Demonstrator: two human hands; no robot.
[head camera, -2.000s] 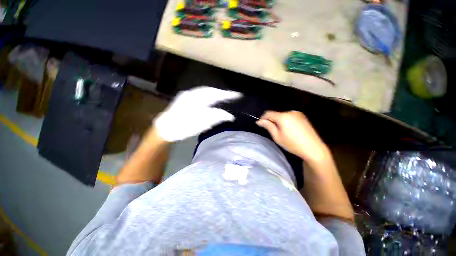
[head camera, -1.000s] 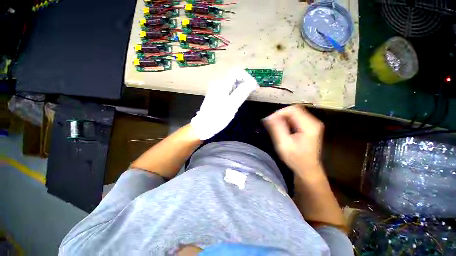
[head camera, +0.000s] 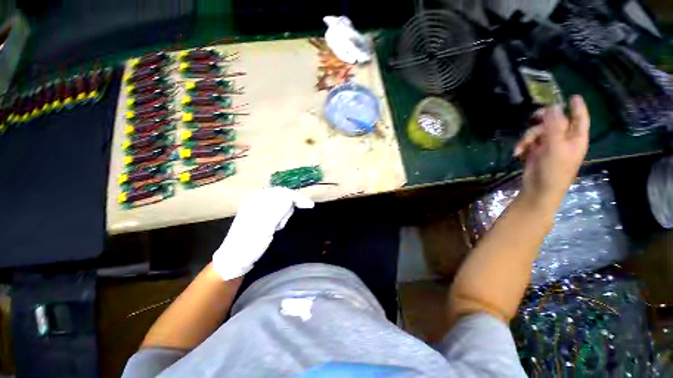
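A single green circuit board (head camera: 297, 176) lies green side up near the front edge of the cream board, with a dark lead trailing right. My left hand (head camera: 254, 230), in a white glove, is just below it at the edge; whether its fingers hold a thin strand cannot be told. My bare right hand (head camera: 555, 148) is raised far to the right, slightly blurred, fingers apart and nothing visible in it. It is in front of dark equipment on the green bench.
Two columns of assembled boards (head camera: 210, 133) stand on the cream board (head camera: 273, 88). A round paste tub (head camera: 347, 107) with a blue stick, copper-coloured strips (head camera: 332, 68) and a crumpled white glove (head camera: 347, 38) are beyond. Right are a yellowish pot (head camera: 434, 122) and a fan grille (head camera: 435, 52).
The view has turned right and shows more of the bench. My right hand has moved from above my lap far out to the right and its fingers have spread. My left hand stays near the single board.
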